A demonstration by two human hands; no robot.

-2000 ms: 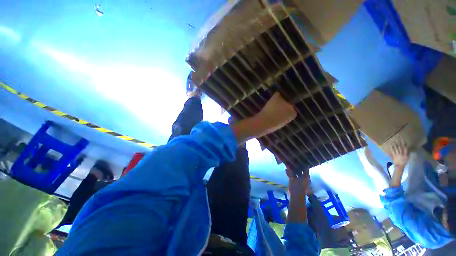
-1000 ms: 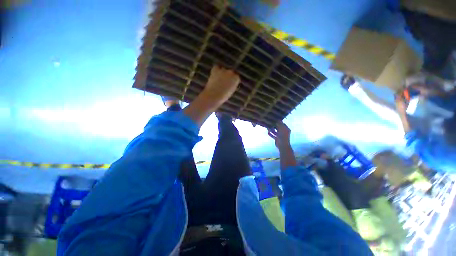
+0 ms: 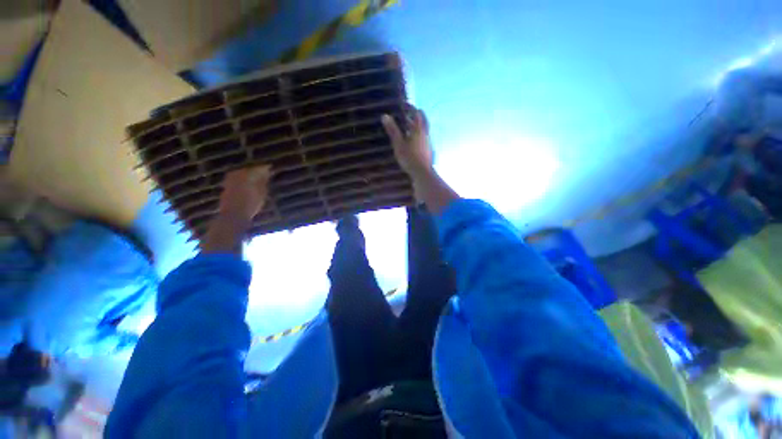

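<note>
A brown cardboard cell divider with many small slots is held up in front of me, above the floor and slightly tilted. My left hand grips it at the lower left part, with the fingers in the slots. My right hand holds its right edge, with the thumb over the face and the other fingers partly hidden. Both hands are bare.
Large brown cardboard stands at the upper left. Yellow-black tape runs on the glossy blue floor. Blue plastic stools and people in light green are at the right. A blurred blue-clothed person is at the left.
The view has turned, and the divider now lies further left in it. My right hand has moved from the divider's lower edge up to its right edge. My left hand still grips it.
</note>
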